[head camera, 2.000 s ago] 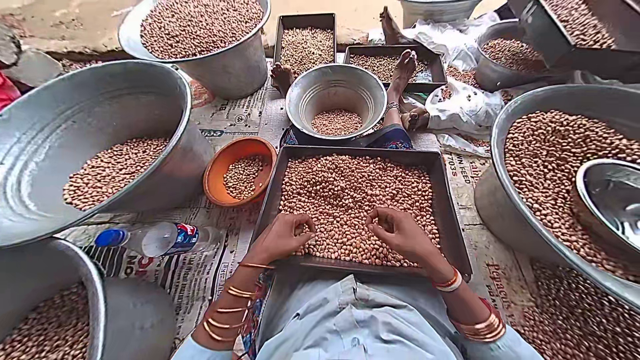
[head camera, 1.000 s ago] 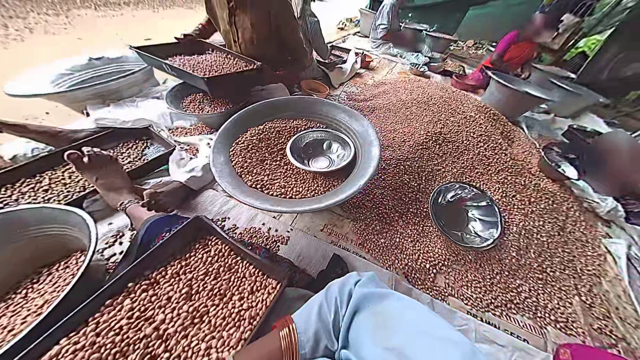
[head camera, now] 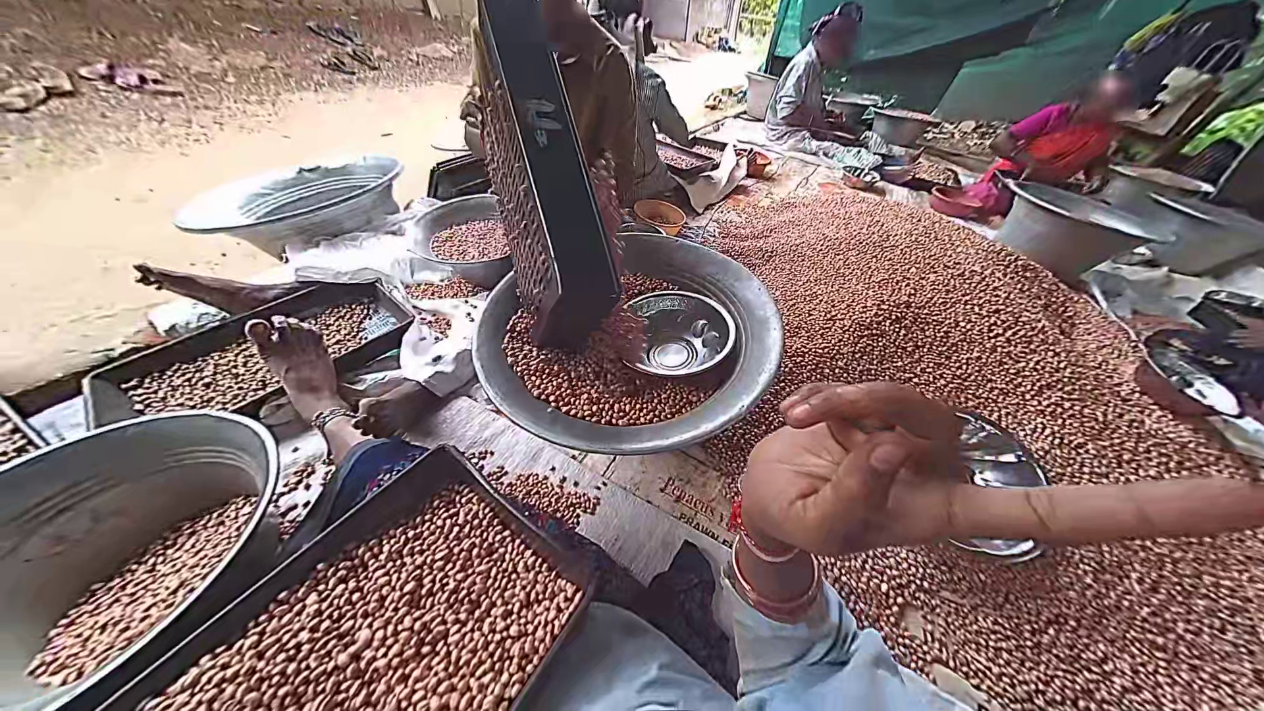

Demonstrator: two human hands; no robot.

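My right hand [head camera: 849,474], with red and pale bangles at its wrist, is raised above the heap of reddish-brown nuts or seeds [head camera: 938,296]. Its index finger stretches to the right, other fingers are bent, and it holds nothing. Behind it a shiny metal bowl [head camera: 1002,464] lies on the heap, partly covered by the hand. My left hand is out of view. At lower left sits a dark tray [head camera: 523,538] full of nuts. Beyond, a dark tray [head camera: 553,168] tips nuts into a wide metal basin [head camera: 632,437] holding a steel bowl [head camera: 681,336].
A co-worker [head camera: 602,89] is behind the tipped tray; others sit farther back. A deep metal tub [head camera: 89,504] stands at left, near a bare foot with an anklet [head camera: 301,365] and another tray [head camera: 104,400]. More metal tubs [head camera: 1066,232] stand at right.
The view has swung far right from the tray where both hands were. The far dark tray, near level one second ago, is now steeply tilted over the basin. My right hand has come up into view.
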